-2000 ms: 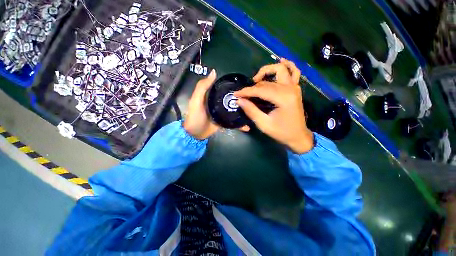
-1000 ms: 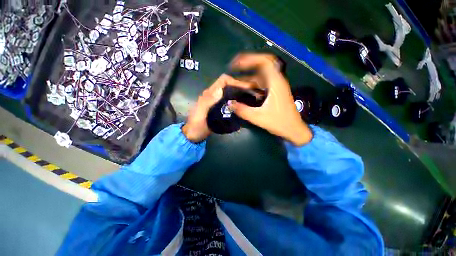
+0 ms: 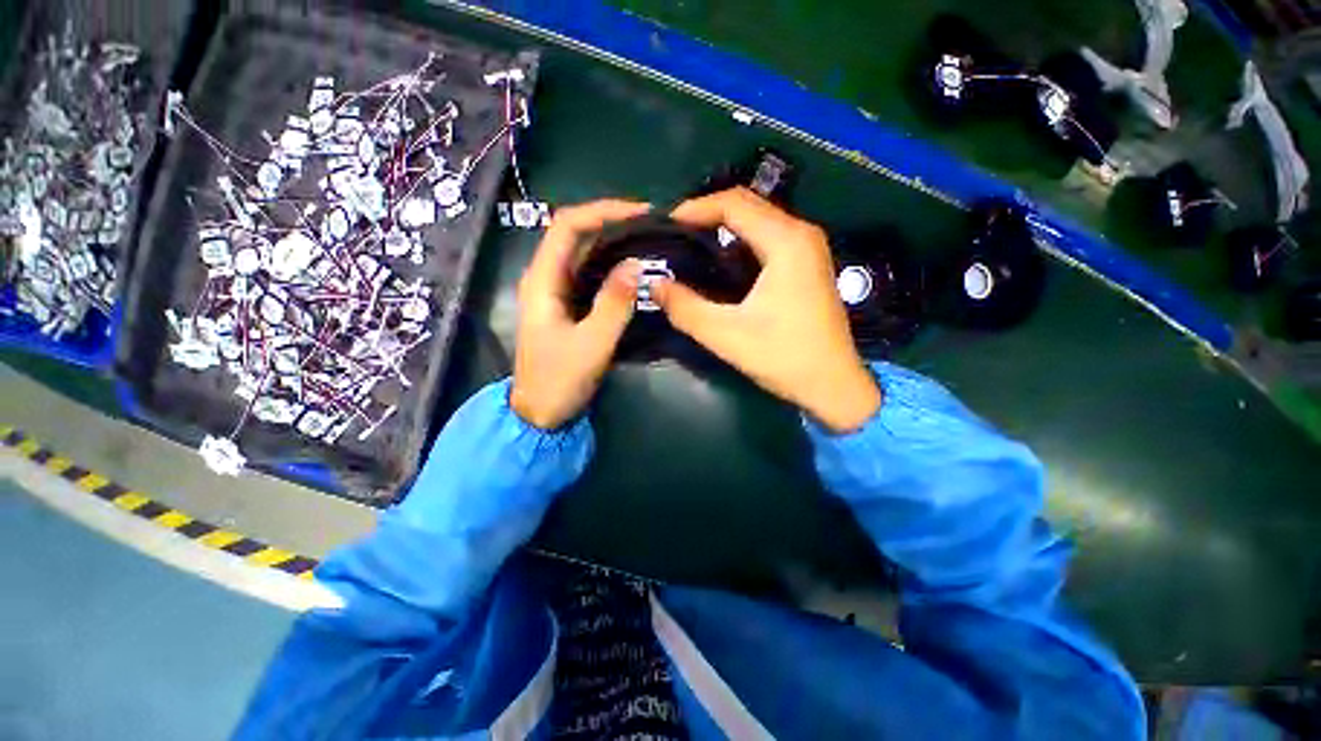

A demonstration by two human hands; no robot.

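Note:
A round black housing (image 3: 674, 249) is held between my two hands above the green bench. A small white board (image 3: 653, 284) sits at its middle, with both thumbs on it or right beside it. My left hand (image 3: 568, 322) grips the housing's left side. My right hand (image 3: 771, 307) grips its right side. The fingers hide much of the rim. No wires can be made out on the held housing.
A dark tray (image 3: 152, 340) of tangled wired boards is at left, beside a blue-edged bin (image 3: 58, 336). Two housings with white centres, one at the right (image 3: 1000, 297), stand right of my hands. Another dark piece (image 3: 765, 174) lies behind them. White brackets (image 3: 1269, 138) lie beyond the blue edge.
My right hand has come down from its blurred, raised position, and both thumbs now meet at the housing's centre. A dark piece now shows behind my hands. The view has shifted.

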